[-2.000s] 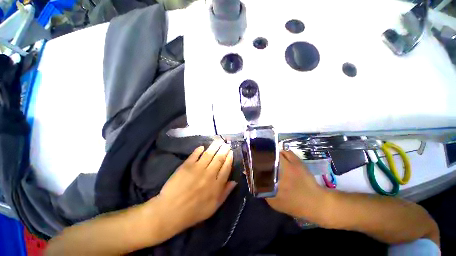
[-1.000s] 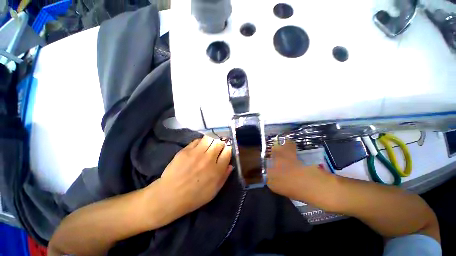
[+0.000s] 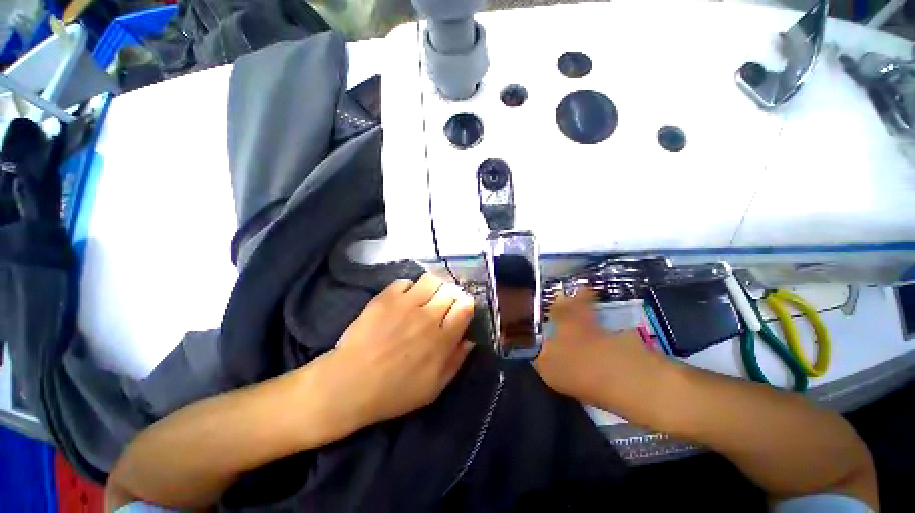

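A dark grey to black garment [image 3: 301, 230] lies over the white table and hangs over its front edge, with a line of pale stitching near the front. The white sewing machine head [image 3: 642, 190] stands behind it, with a shiny metal cover [image 3: 516, 296] at its end. My left hand [image 3: 409, 336] is on the cloth just left of the cover, fingers bent and fingertips at the machine's edge. My right hand [image 3: 582, 346] is right of the cover, blurred and partly hidden by it; its fingertips and grip cannot be made out. The needle area is hidden.
Scissors with green and yellow handles [image 3: 815, 331] and a flat black rectangle, likely a smartphone [image 3: 692, 319], lie right of my right hand. Thin pink and blue sticks [image 3: 654, 329] are beside it. A measuring scale [image 3: 652, 446] runs along the front edge. A blue crate [image 3: 130, 32] and dark cloth are back left.
The camera view has shifted slightly. My left hand has curled its fingers more at the machine's edge. My right hand stays beside the cover, its fingers blurred.
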